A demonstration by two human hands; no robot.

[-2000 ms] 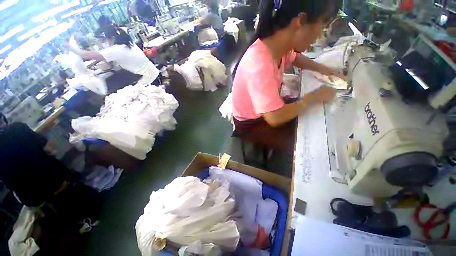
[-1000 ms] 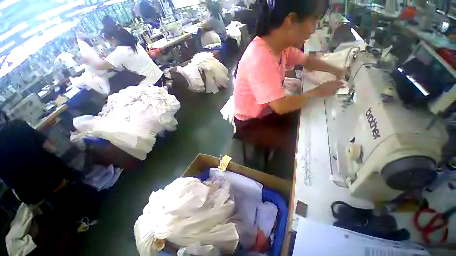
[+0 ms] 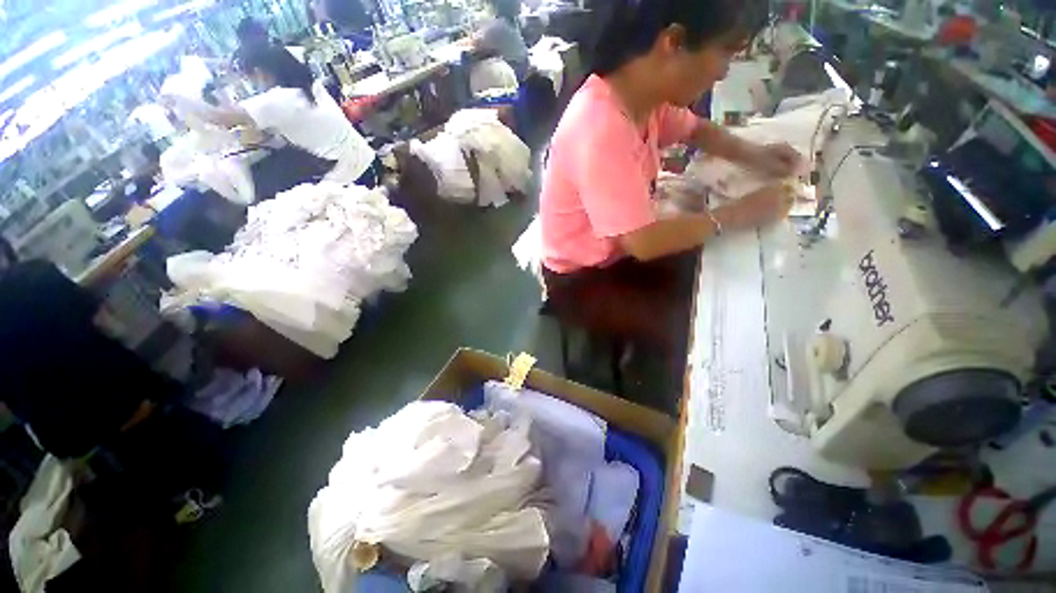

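Neither of my hands is in the picture. Nearest in front of me, a heap of cream cloth pieces [image 3: 434, 492] lies over the near side of an open brown carton [image 3: 457, 373]. A blue basket [image 3: 651, 463] sits inside the carton. Flatter lilac-white pieces [image 3: 556, 431] lie in it, to the right of the heap. A small yellowish tag or tape [image 3: 520, 371] sticks up at the carton's back rim.
A person in a pink top [image 3: 602, 174] works at a "brother" sewing machine [image 3: 892, 301] on the white table [image 3: 727, 336]. Red-handled scissors [image 3: 994, 527], a black bundle [image 3: 857, 510] and a paper sheet [image 3: 787, 562] lie on it. A white cloth heap [image 3: 307, 255] stands across the aisle.
The seated person's hands have shifted at the machine. The person in white across the aisle has lowered the cloth and moved their arms. The near cloth heap looks almost the same.
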